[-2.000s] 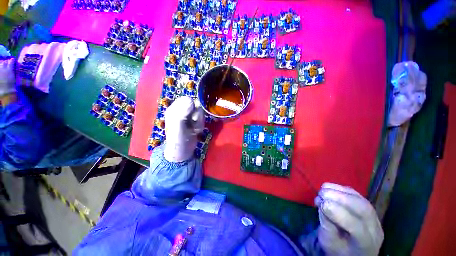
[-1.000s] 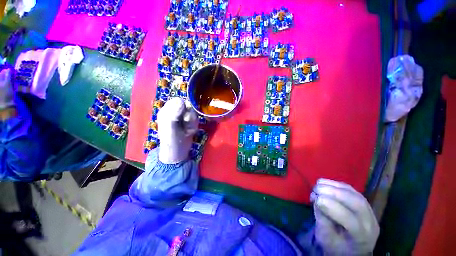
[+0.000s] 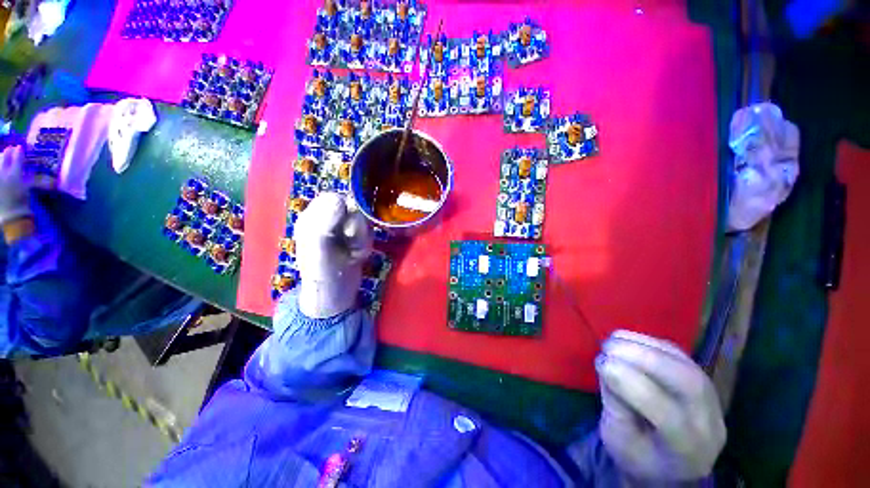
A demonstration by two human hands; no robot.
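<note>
My left hand, in a white glove, grips the metal cup at its left side. The cup holds amber-brown liquid with a pale strip in it, and a second stick stands in it. My right hand, also gloved, pinches a thin dark brush. The brush's tip is at the upper right edge of the green circuit board panel, which lies flat, underside up. The panel's upper part shows bright blue, its lower part darker green.
Board panels, component side up, lie in rows beyond the cup. Small board pieces lie beyond the green panel. A white cloth is at the right table edge. A coworker's blue sleeve is at left, near more boards.
The brush tip has moved from the panel's lower right up to its upper right edge. The blue area reaches further down. The whole view has shifted slightly; the cup stays in my left hand.
</note>
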